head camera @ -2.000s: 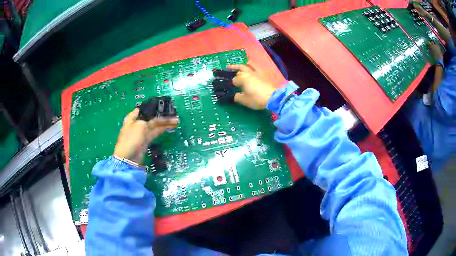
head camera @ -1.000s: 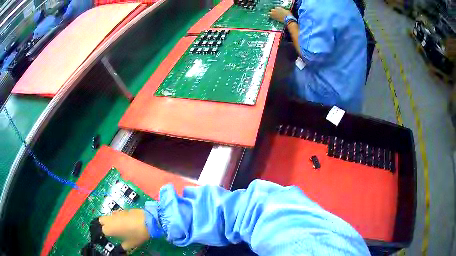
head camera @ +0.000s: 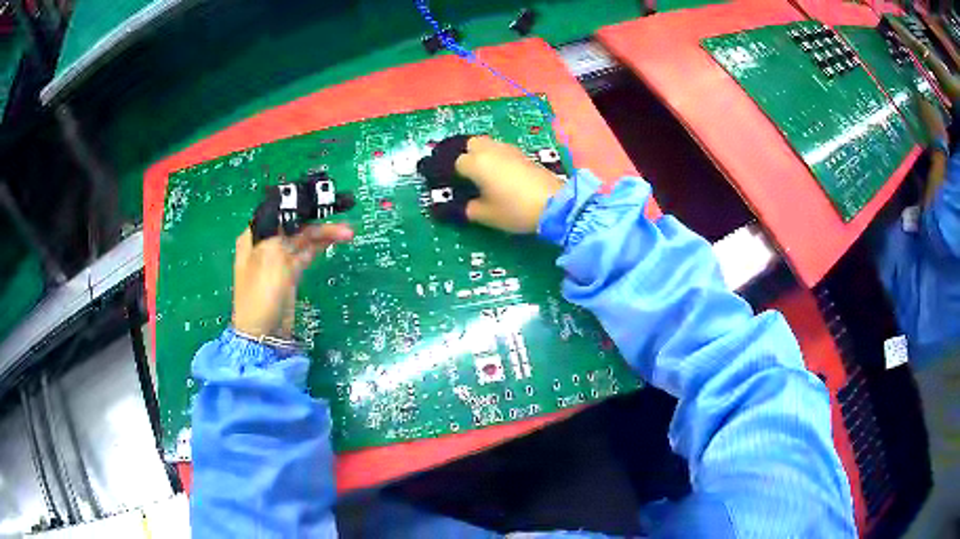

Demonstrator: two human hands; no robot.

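A green circuit board lies on a red mat. My left hand, with black finger covers, is over the board's upper left and holds two black power components with pale faces and leads. My right hand, also with black finger covers, is low over the board's upper middle, its fingers on a power component; whether its leads are in the board is hidden. Another power component shows at the board's upper right, beside my right hand.
A blue cord hangs across the mat's top edge. Spare components lie on the green shelf behind. At the right, a second board with rows of components lies on its mat. A person's blue sleeve and part of the component tray show at the right edge.
The view swung right to the tray and neighbouring boards, then back. Pale faces of components now show in my left hand and at my right fingers. My right hand is slightly lower relative to the board.
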